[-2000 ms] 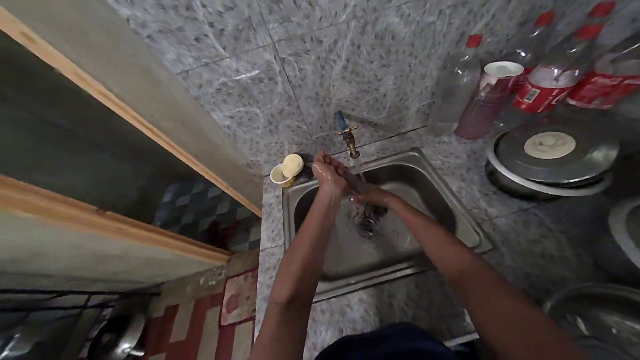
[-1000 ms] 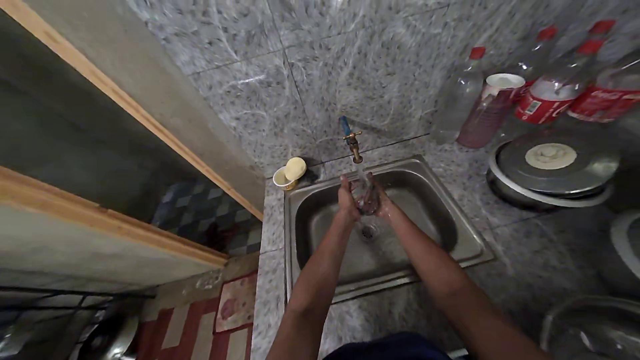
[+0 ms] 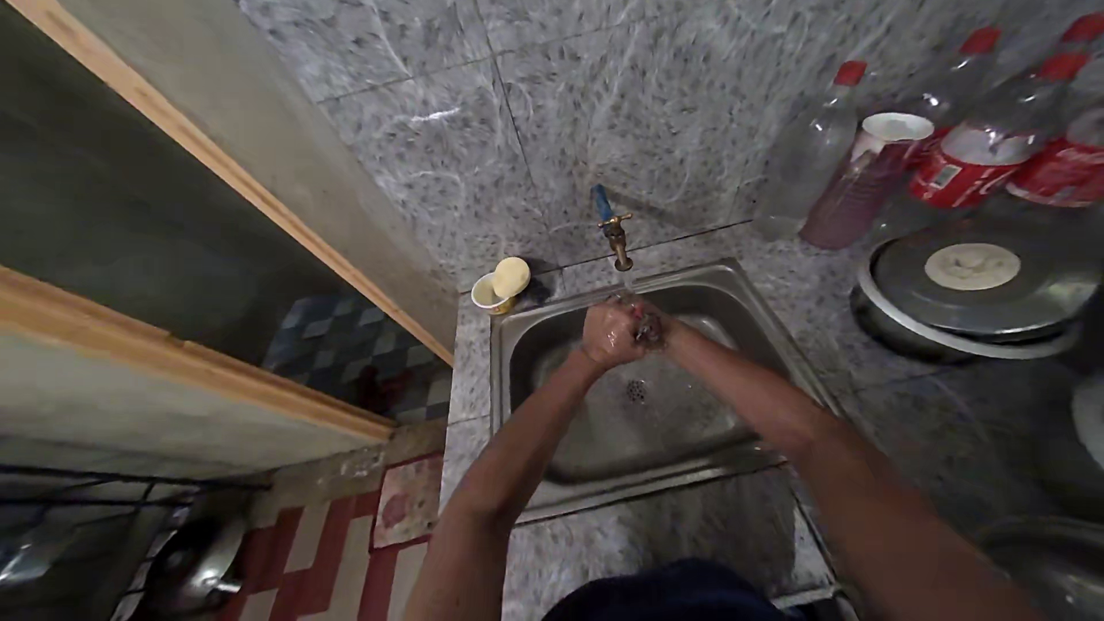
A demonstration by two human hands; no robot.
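Observation:
My left hand (image 3: 614, 331) and my right hand (image 3: 655, 326) are pressed together over the upper part of a stainless steel sink (image 3: 595, 496), just below a brass tap (image 3: 618, 241) on a blue pipe stub. Water runs from the spout onto my wet hands. A small dark, glossy thing (image 3: 648, 328) shows between them; blur and fingers hide what it is and which hand holds it. The drain strainer (image 3: 636, 392) lies below my hands in the basin.
Left of the tap, a small tub (image 3: 488, 297) with a pale lid (image 3: 511, 277) stands on the counter corner. At right are several plastic bottles with red caps (image 3: 966, 168), a reddish plastic container (image 3: 854, 190) and a lidded metal pot (image 3: 1000, 302). A wooden door frame (image 3: 259, 207) runs at left.
My hands were lower and a little apart around a shiny thing one second ago; now they are closed together nearer the tap.

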